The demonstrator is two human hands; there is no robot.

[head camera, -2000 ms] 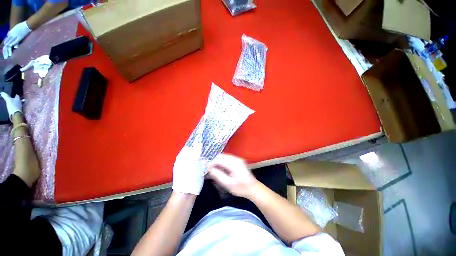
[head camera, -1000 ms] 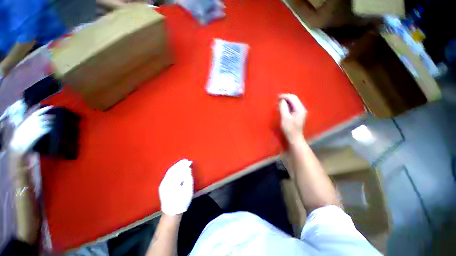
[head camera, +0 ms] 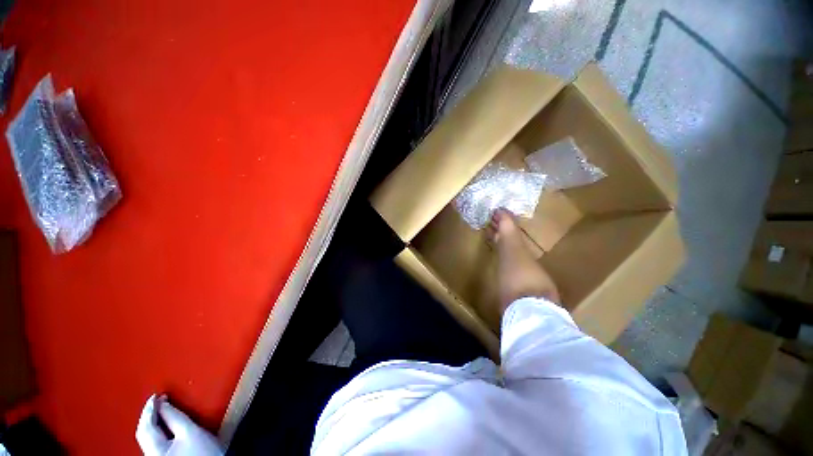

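My right hand [head camera: 504, 229], bare, reaches down into an open brown carton [head camera: 624, 258] on the floor. Its fingertips touch the near edge of a crumpled clear bubble bag [head camera: 501, 191]; whether they grip it is too small to tell. Another flat bubble bag [head camera: 566, 164] lies beside it in the carton. My left hand [head camera: 176, 435], in a white glove, is at the table's near edge at the bottom left, partly cut off by the frame, fingers slightly apart and empty. Plump bagged units [head camera: 61, 169] lie overlapping on the red table [head camera: 205, 160].
The table's pale edge [head camera: 325, 209] runs diagonally between the table and the carton. Another bagged item [head camera: 5, 76] is cut off at the far left. Brown cartons [head camera: 780, 258] stand on the grey floor at the right. A dark object [head camera: 31, 441] is at the bottom left.
The view has swung right and down to the floor carton. My right hand has moved from over the table into it. The bag held earlier is no longer in my hands.
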